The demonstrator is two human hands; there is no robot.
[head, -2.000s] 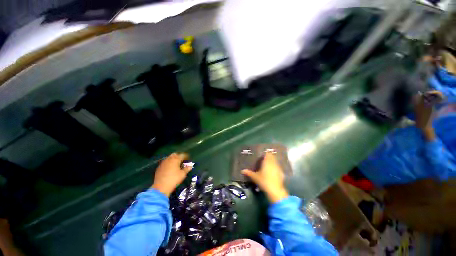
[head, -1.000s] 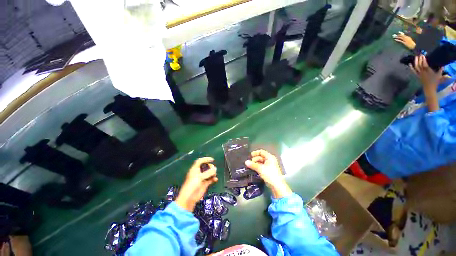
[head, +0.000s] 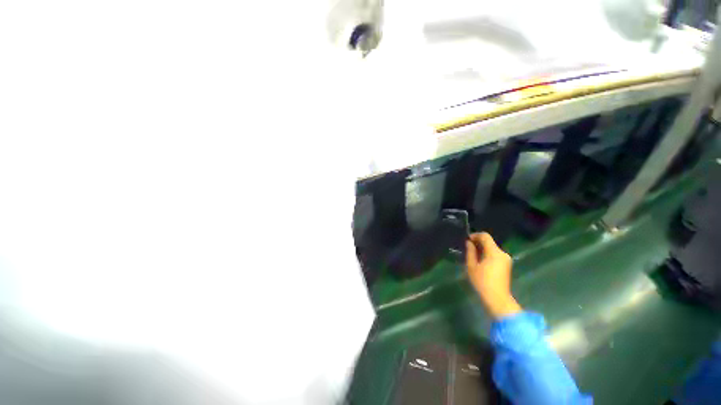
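My right hand (head: 488,269) is raised over the far side of the green belt. It pinches a dark booklet (head: 456,233) by its right edge, just at the black boxes (head: 506,217). Two side-by-side piles of dark booklets (head: 427,380) lie on the belt at the bottom edge of the picture. My left hand is not in view. A large bright white sheet (head: 174,198) covers the whole left half of the picture and hides what lies there.
A white shelf with a yellow-brown edge (head: 553,98) runs above the boxes. A grey post (head: 668,150) stands at the right. A dark pile (head: 700,245) lies at the right edge, with a blue sleeve (head: 702,384) below it.
My right hand has moved from the booklet piles to the far boxes with a booklet. The white sheet now fills the left half; my left hand and the bagged heap no longer show.
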